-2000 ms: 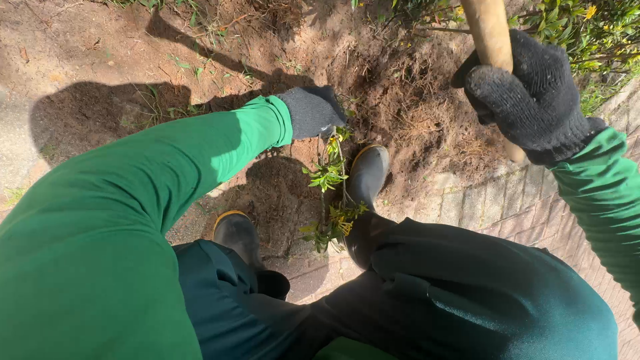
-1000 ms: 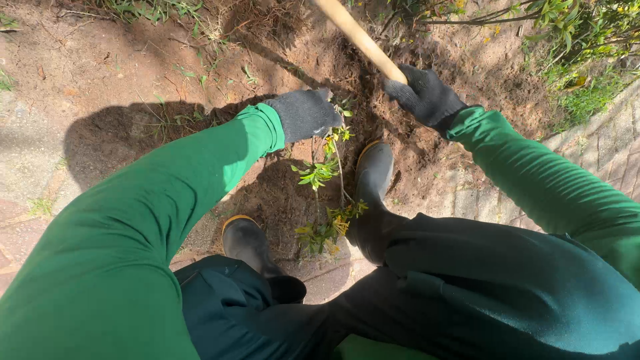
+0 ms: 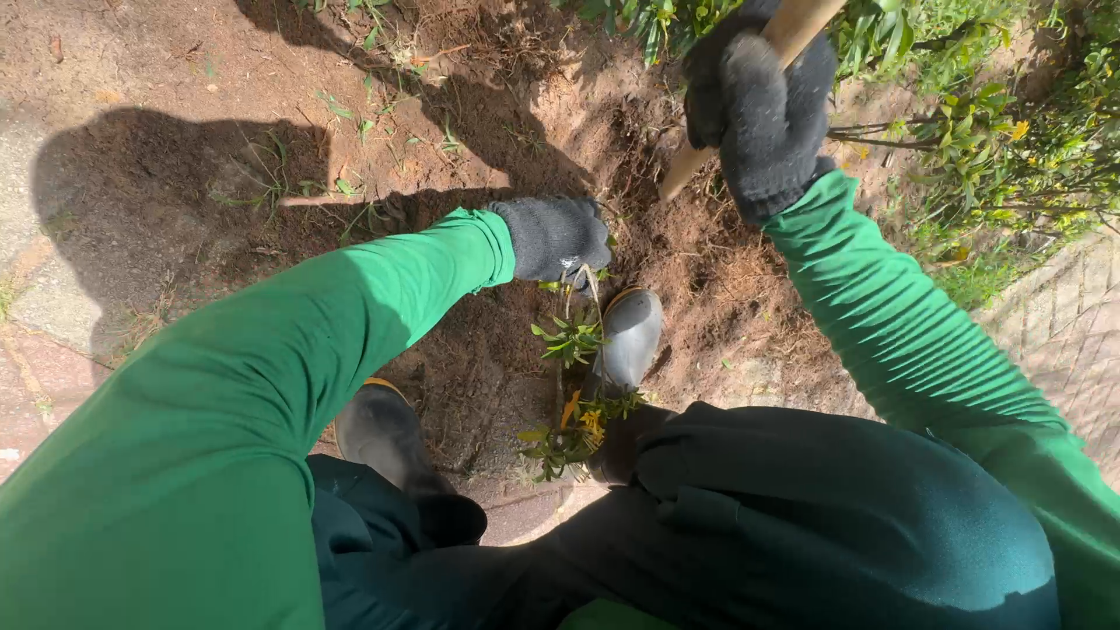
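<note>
My left hand (image 3: 556, 241), in a dark knit glove, is closed around the stems of a leafy plant (image 3: 573, 337) with yellow flowers, which hangs down beside my boot. Up and to the right, my right hand (image 3: 766, 118), gloved the same way, grips a wooden tool handle (image 3: 801, 26). The handle runs through the fist, and its lower end (image 3: 682, 171) shows over the loosened soil. No tool head can be made out. Loose reddish soil (image 3: 691, 254) with fine roots lies between the two hands.
Two rubber boots stand on the ground, one (image 3: 632, 337) close under my left hand, the other (image 3: 381, 433) further left. Leafy shrubs (image 3: 989, 157) grow at the upper right. Brick paving (image 3: 1067, 306) borders the soil at right, and more paving (image 3: 52, 306) lies at the left edge.
My right hand and the wooden handle were higher right, swung inward and down-left, and are now raised again near the top. My left hand keeps its hold on the plant.
</note>
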